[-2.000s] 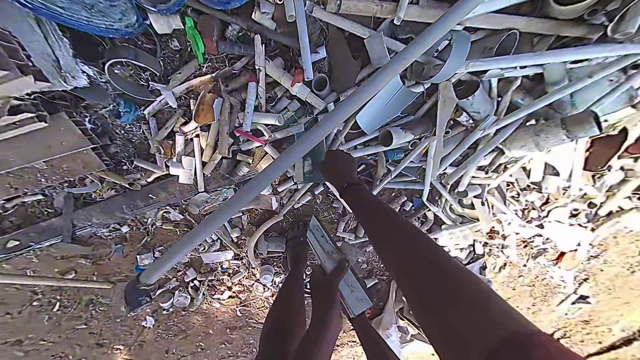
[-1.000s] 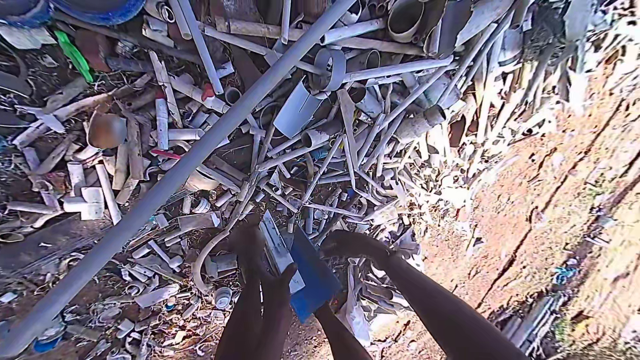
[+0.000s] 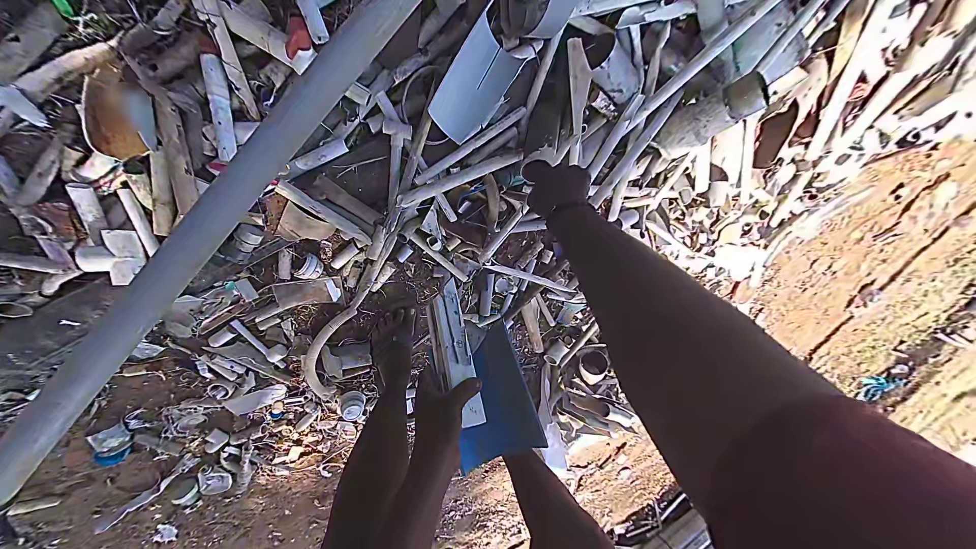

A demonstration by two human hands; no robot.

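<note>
Low in the middle of the head view, my left hand (image 3: pixel 446 408) is closed around a whitish flat plastic strip (image 3: pixel 451 328) and a blue plastic sheet piece (image 3: pixel 499 396) beside it. My right hand (image 3: pixel 560 187) reaches up into the heap, at the ends of several thin pale pipes (image 3: pixel 465 181); whether its fingers grip one is too dark to tell. Above it lies a split light-blue pipe section (image 3: pixel 474 80). A curved pale tube (image 3: pixel 324 347) lies left of the left hand.
A long grey pipe (image 3: pixel 221 213) crosses the left side diagonally, above the scrap. Broken pipes and plastic pieces cover the ground around my bare feet (image 3: pixel 394 328). Bare reddish soil (image 3: pixel 877 282) lies at the right, with a blue-green tangle (image 3: pixel 881 387) on it.
The blue sheet piece is now with the strip in my left hand; two seconds ago only the strip showed there. My right hand has moved from beside the sheet up into the heap.
</note>
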